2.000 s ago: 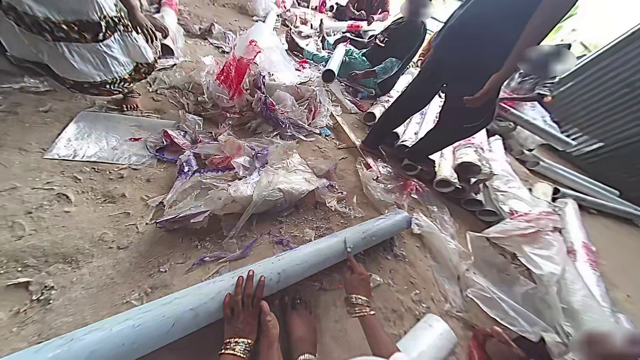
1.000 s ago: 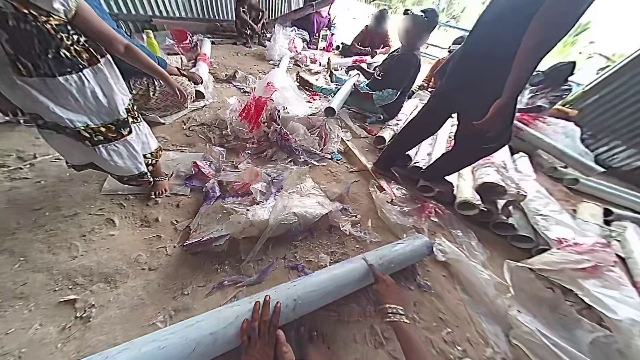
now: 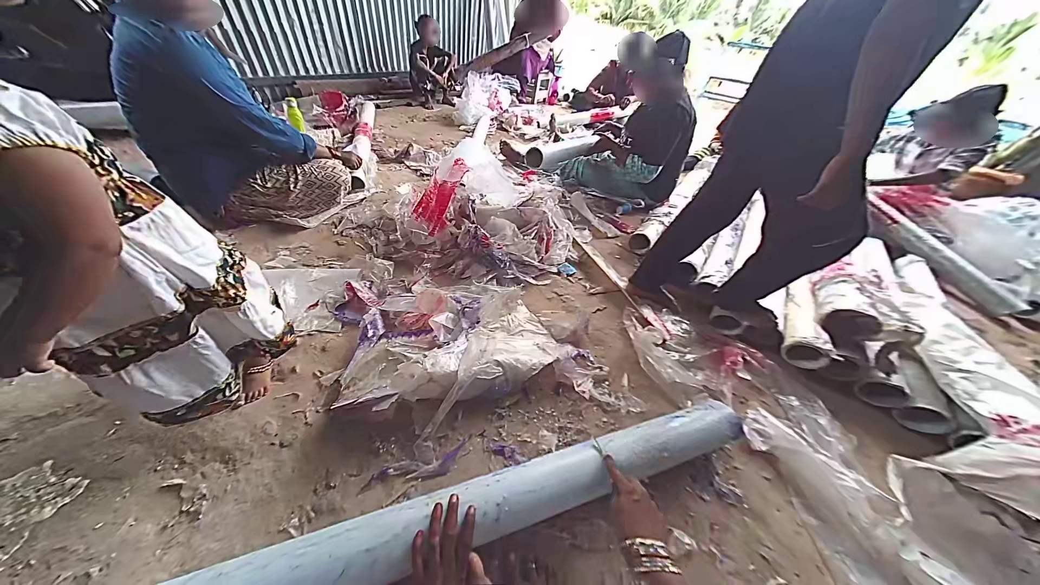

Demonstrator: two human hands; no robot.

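A long grey plastic pipe lies slantwise across the bottom of the view, its far end at the right. My left hand rests on the pipe's near side with its fingers spread over the surface. Further along to the right, my right hand, with bangles at the wrist, touches the pipe with its fingertips at a small thin greenish thing. Whether the fingers pinch that thing, and what it is, I cannot tell. The undersides of both hands are hidden.
Crumpled plastic wrap lies on the dirt floor beyond the pipe, with a larger heap behind. Several pipes lie at the right beside a standing person. A person in a patterned skirt is at the left; others sit further back.
The view has tilted upward. The person in the patterned skirt appears nearer at the left. Both hands stay at the pipe; the right hand remains near its far part.
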